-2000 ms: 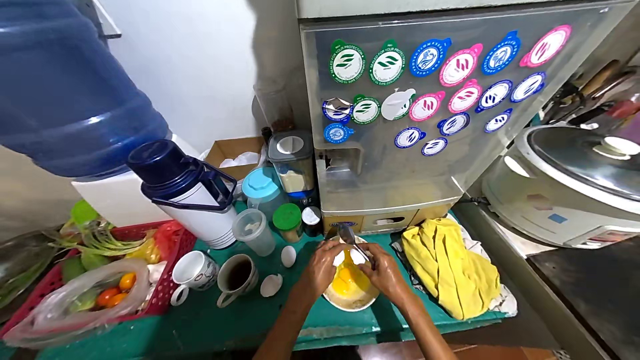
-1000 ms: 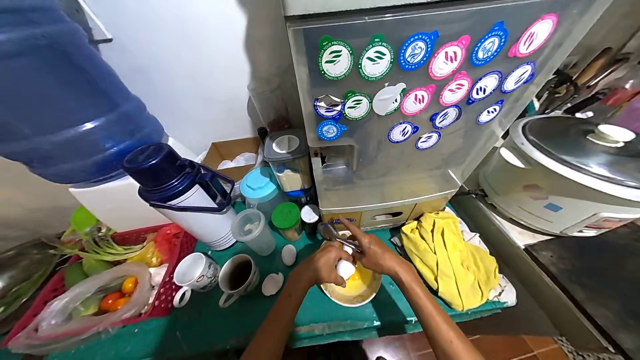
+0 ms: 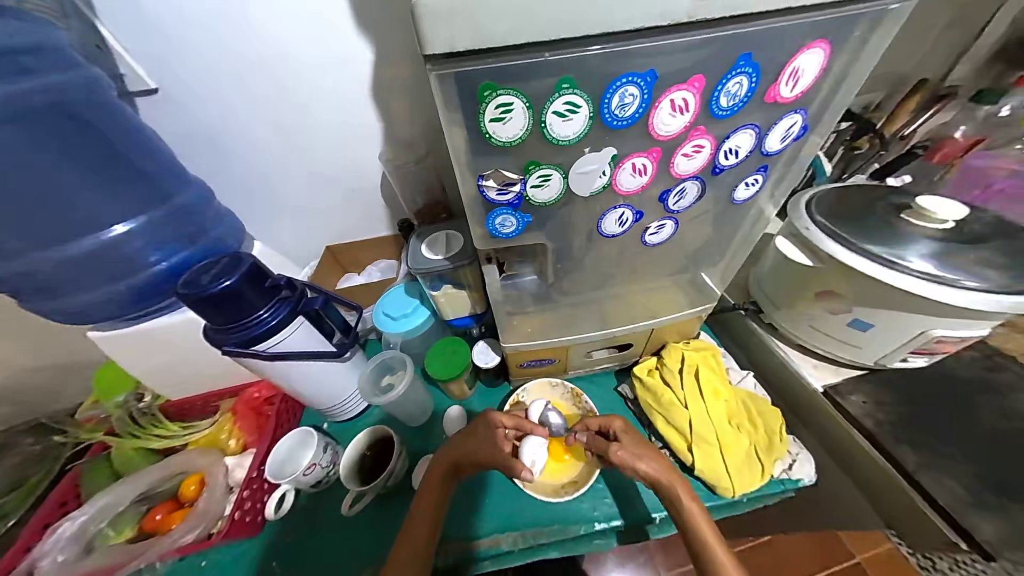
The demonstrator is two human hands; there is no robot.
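Observation:
A patterned bowl (image 3: 590,478) with egg yolk and egg white in it stands on the green cloth. Over its left side my left hand (image 3: 488,444) holds opened white eggshell halves (image 3: 533,456). My right hand (image 3: 624,448) grips a metal spoon (image 3: 552,418), its bowl end against the upper shell half. Left of the bowl lie a whole-looking white egg (image 3: 454,420) and another white shell or egg (image 3: 422,471), partly hidden by my left forearm.
Two mugs, one patterned (image 3: 302,458) and one with dark liquid (image 3: 373,462), stand left. Behind are a thermos (image 3: 300,360), plastic cup (image 3: 397,388), green-lidded jar (image 3: 450,366) and dispenser (image 3: 592,296). Right lies a yellow cloth (image 3: 708,416); a red vegetable basket (image 3: 260,488) sits far left.
The egg over the bowl has come apart into shell halves, and yolk shows below them. The spoon has shifted down to the shell.

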